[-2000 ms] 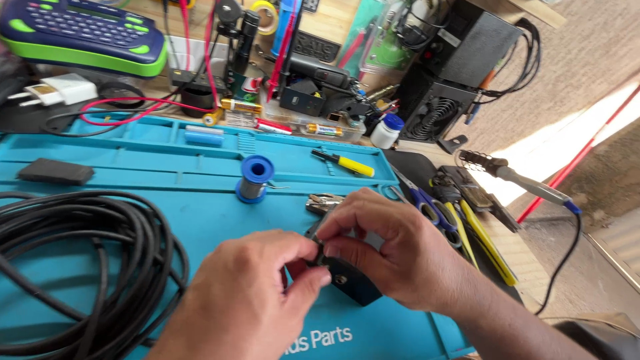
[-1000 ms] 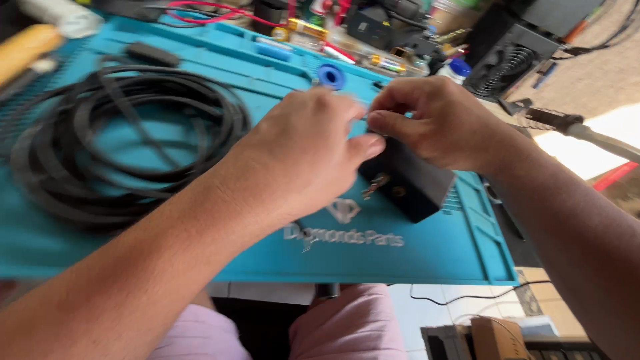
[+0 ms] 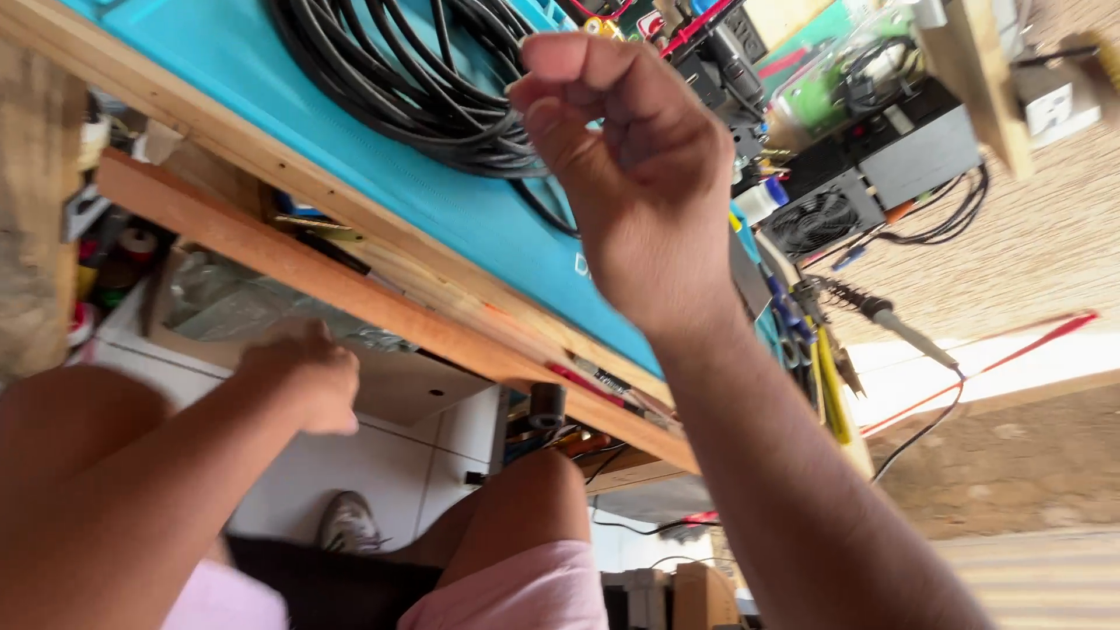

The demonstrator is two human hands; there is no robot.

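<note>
My right hand [image 3: 634, 166] is raised above the teal work mat, its fingers curled and nearly meeting the thumb; whether something small is pinched there cannot be told. Behind its fingertips lies a coil of black cable [image 3: 402, 96] on the mat [image 3: 490, 254]. Low at the left, my left hand [image 3: 302, 376] hangs below the table edge, over a box with clear plastic bags [image 3: 227, 297]; it is blurred, and its fingers are mostly hidden. The black box seen earlier is mostly hidden behind my right hand and wrist.
A soldering iron [image 3: 914, 337] rests in its coiled holder at the right, near pliers with yellow handles [image 3: 827, 385]. A black power supply with a fan [image 3: 822, 219] stands at the back. A wooden shelf edge [image 3: 350, 297] runs under the tabletop, above my knees.
My hands have come apart from the black box. The left has moved down below the table edge, while the right stays raised over the mat. The view has swung strongly down and left.
</note>
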